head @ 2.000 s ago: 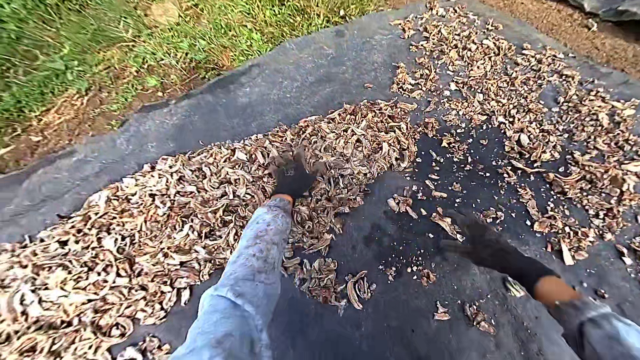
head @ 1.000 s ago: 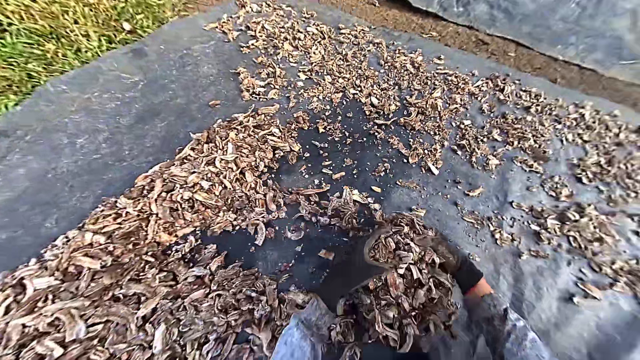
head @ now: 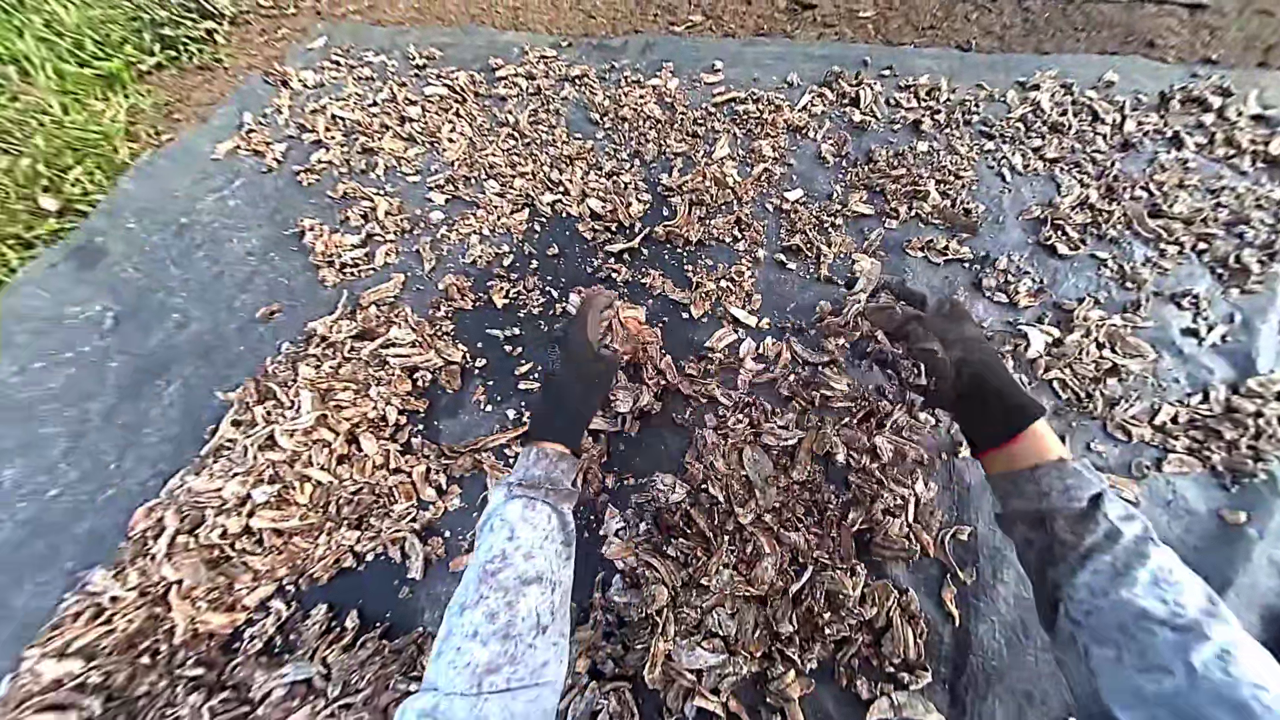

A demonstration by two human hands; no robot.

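Brown dried slices [head: 760, 500], curled and uneven, lie heaped on a dark plastic sheet [head: 130, 330]. My left hand [head: 580, 365], in a dark glove, is at the upper left side of this heap, its fingers curled against a clump of reddish-brown slices. Across the heap, at its upper right, my right hand [head: 950, 360] wears a dark glove too and touches slices with bent fingers. Some of its fingertips are hidden among the pieces, so its hold cannot be made out. Both forearms are in stained light blue-grey sleeves.
A longer pile of paler slices [head: 300, 470] runs down the left side. Scattered slices [head: 560, 130] cover the far part of the sheet and its right side. Grass [head: 90, 110] borders the sheet at the upper left, and bare brown soil [head: 800, 20] lies beyond its far edge.
One second ago both hands were close together at a clump low in the view; now they are apart, on either side of a heap. The view has turned.
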